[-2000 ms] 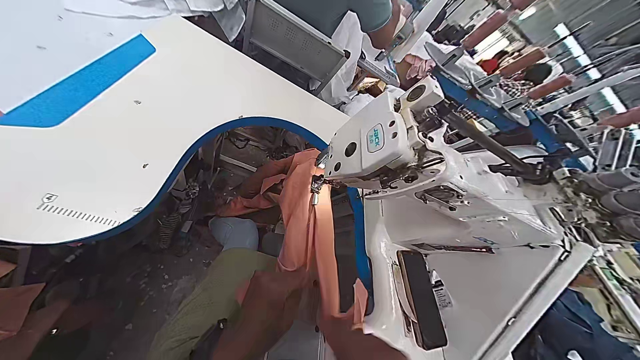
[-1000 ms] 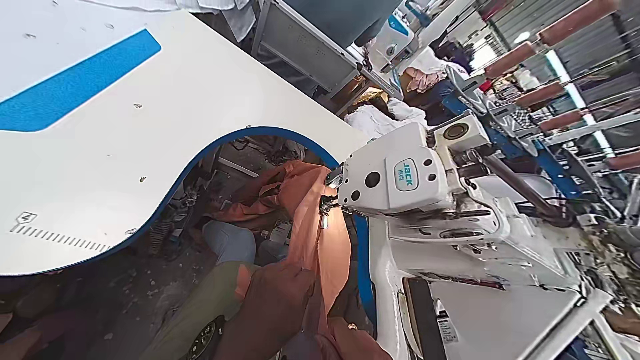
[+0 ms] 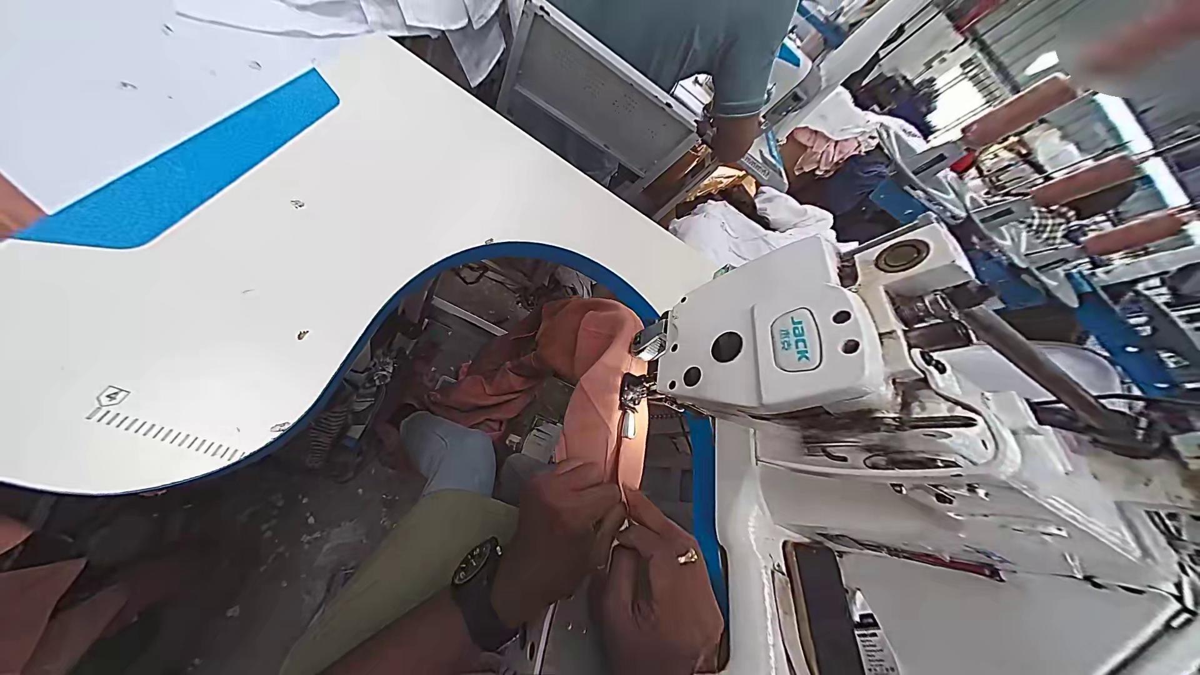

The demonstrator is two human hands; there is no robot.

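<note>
An orange-pink piece of fabric (image 3: 600,403) runs through the needle and presser foot area (image 3: 634,392) of a white Jack sewing machine (image 3: 778,337) and drapes down behind, into the gap by the table. My left hand (image 3: 562,520), with a dark wristwatch (image 3: 475,562) on its wrist, pinches the near end of the fabric just below the presser foot. Close beside it on the right, my right hand (image 3: 661,591), with a ring on one finger, grips the same fabric edge; the fingertips of both hands nearly meet. Parts of the fabric between the fingers are hidden.
A white table (image 3: 281,281) with a blue curved edge lies at the left. White cloth (image 3: 750,225) is piled behind the machine, near a metal frame (image 3: 600,94). A co-worker's arm (image 3: 741,94) shows at the top. Thread cones (image 3: 1017,112) stand at the right; orange fabric pieces (image 3: 47,600) lie lower left.
My hands have come together at the near end of the fabric, and the right hand shows more fully than one second ago. The co-worker's arm is in view again.
</note>
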